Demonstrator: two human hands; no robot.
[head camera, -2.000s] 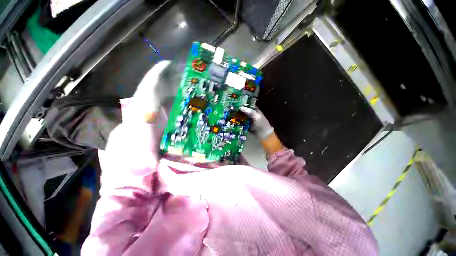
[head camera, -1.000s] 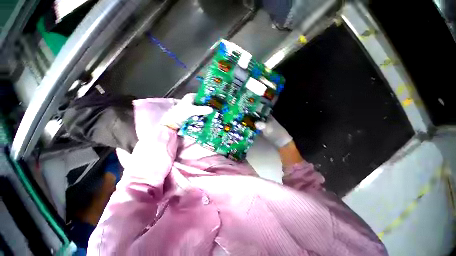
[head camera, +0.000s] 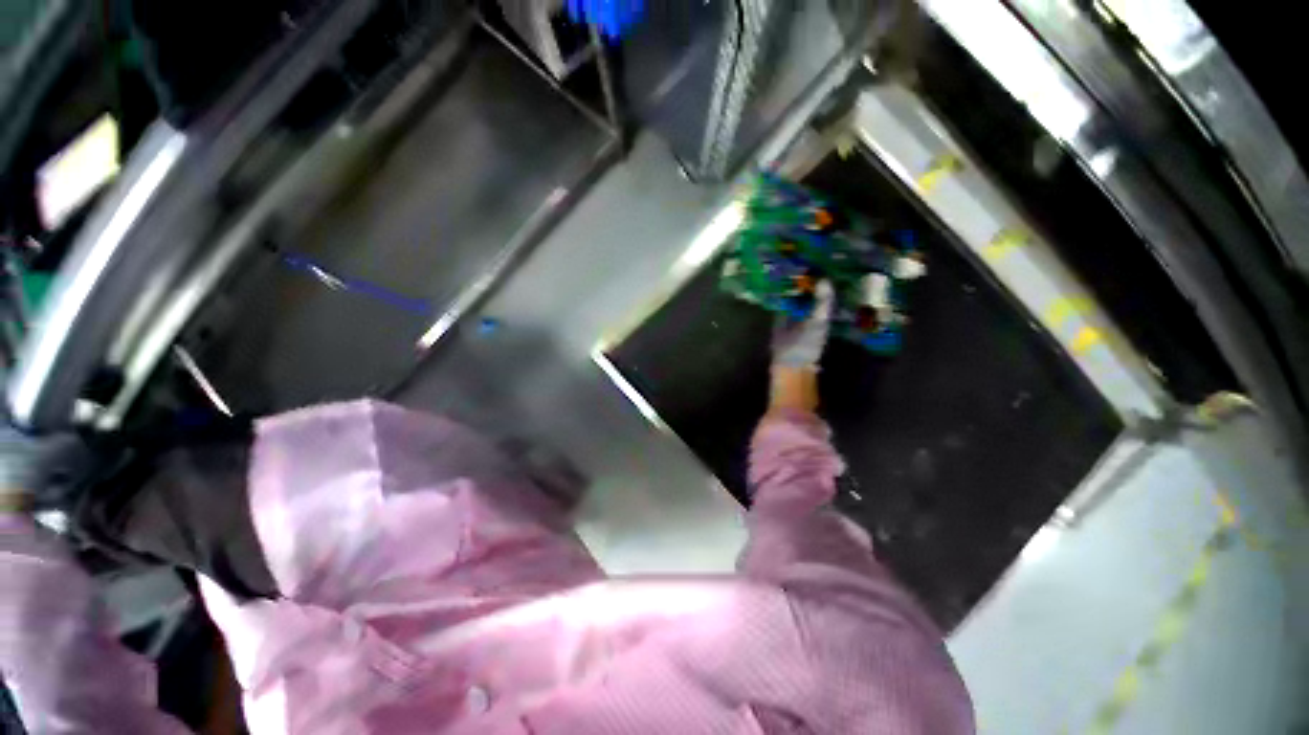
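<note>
The green circuit board, component side up and blurred, is over the far end of the dark mat; I cannot tell whether it touches the mat. My right hand, in a white glove, holds the board at its near edge, with fingers over the parts. My left hand is small and blurred at the left edge of the picture, away from the board, and its fingers cannot be made out.
A pale frame with yellow tape marks borders the mat. Curved metal rails run at the far left and upper right. Grey floor lies left of the mat, and yellow marking tape is at the lower right. A dark cloth lies by the left sleeve.
The board has moved right and away from my lap, over the mat, in my right hand, and has turned. My left hand has let go and moved to the far left.
</note>
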